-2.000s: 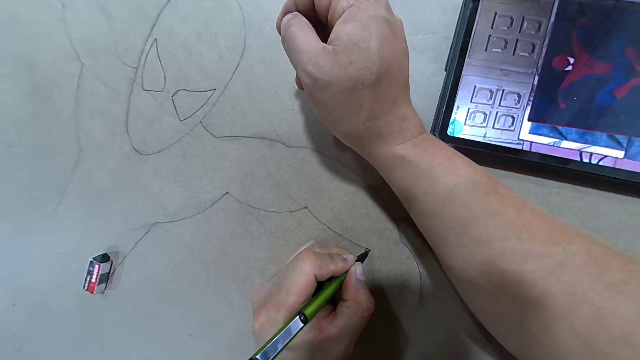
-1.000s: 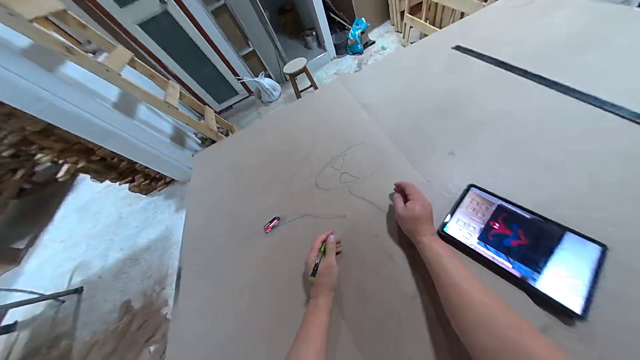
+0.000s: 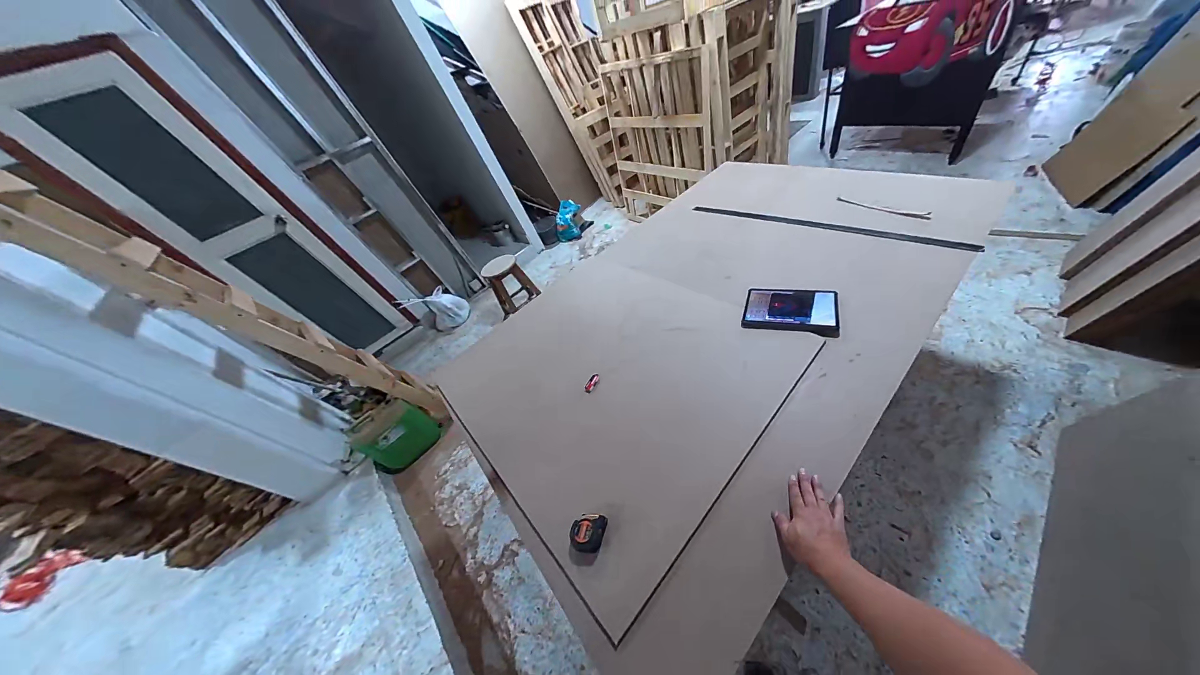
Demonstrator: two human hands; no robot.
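My right hand [image 3: 812,527] lies flat, palm down and fingers spread, near the right edge of a large fibreboard sheet [image 3: 675,403]. Nothing is in it. My left hand is out of view, and so is the green pen. A black tape measure [image 3: 588,532] sits on the board to the left of my right hand. Farther up lies a small red, white and black eraser [image 3: 592,382]. Beyond my hand a tablet [image 3: 791,310] rests face up with its screen lit. The pencil drawing is too faint to make out from here.
A long dark strip [image 3: 834,228] and a thin pale strip [image 3: 884,207] lie across the far part of the board. A wooden stool [image 3: 507,281], a green container [image 3: 398,437] and wooden pallets [image 3: 656,103] stand around it. A wooden ladder-like frame [image 3: 187,281] runs along the left.
The view has drawn back widely. My left hand, with the green pen in it before, has gone from view. My right hand, a loose fist near the drawing earlier, now lies flat by the board's edge.
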